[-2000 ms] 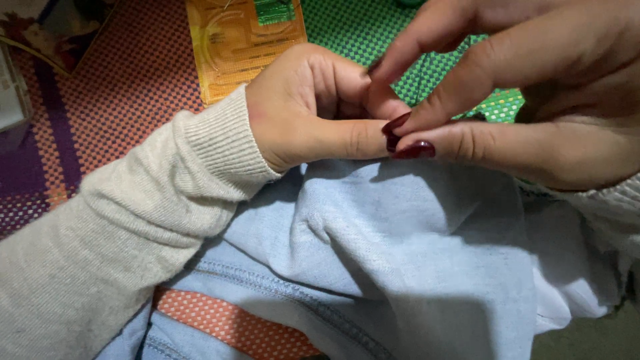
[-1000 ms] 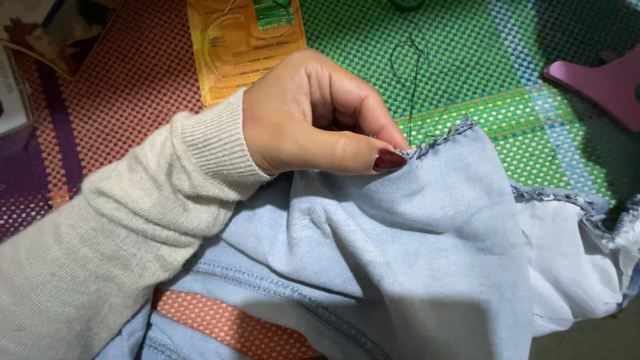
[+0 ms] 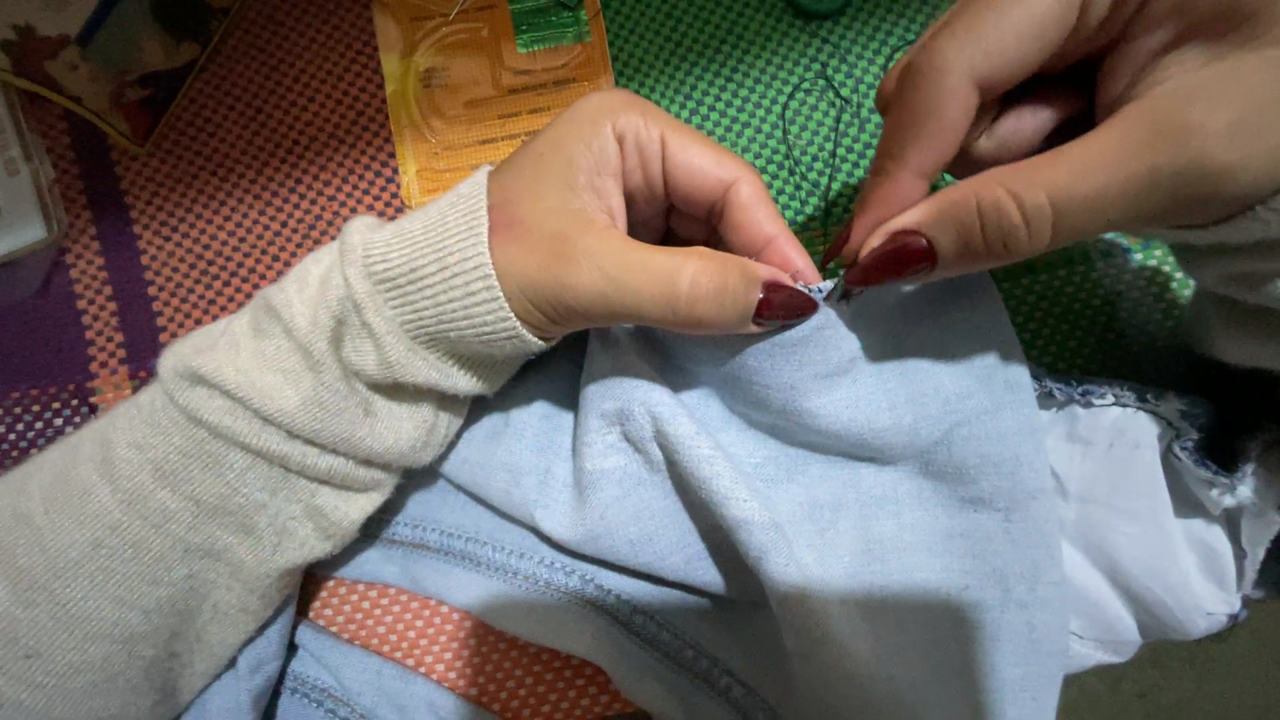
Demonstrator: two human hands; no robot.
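Note:
Light blue denim fabric [image 3: 800,470] lies across the lower middle, its stitched edge raised at the centre. My left hand [image 3: 640,230] pinches that edge between thumb and index finger. Close beside it on the right, the thumb and index fingertips of my right hand [image 3: 1030,160] are pinched together at the edge. Whether they grip the cloth, the thread or a needle cannot be told. Dark thread [image 3: 787,140] loops over the green part of the woven cloth just above the fingertips. A white fabric piece [image 3: 1130,520] with a frayed edge shows at the right.
An orange needle card [image 3: 490,110] with a green insert lies behind my left hand. A clear plastic case [image 3: 25,190] and a dark printed packet [image 3: 120,60] are at the upper left. The woven checked cloth [image 3: 270,150] spreads beneath. A green round object [image 3: 818,5] is at the top edge.
My right hand, out of view one second ago, is back at the fabric edge beside my left fingertips. My left hand keeps its pinch. The pink object seen at the right earlier is no longer visible.

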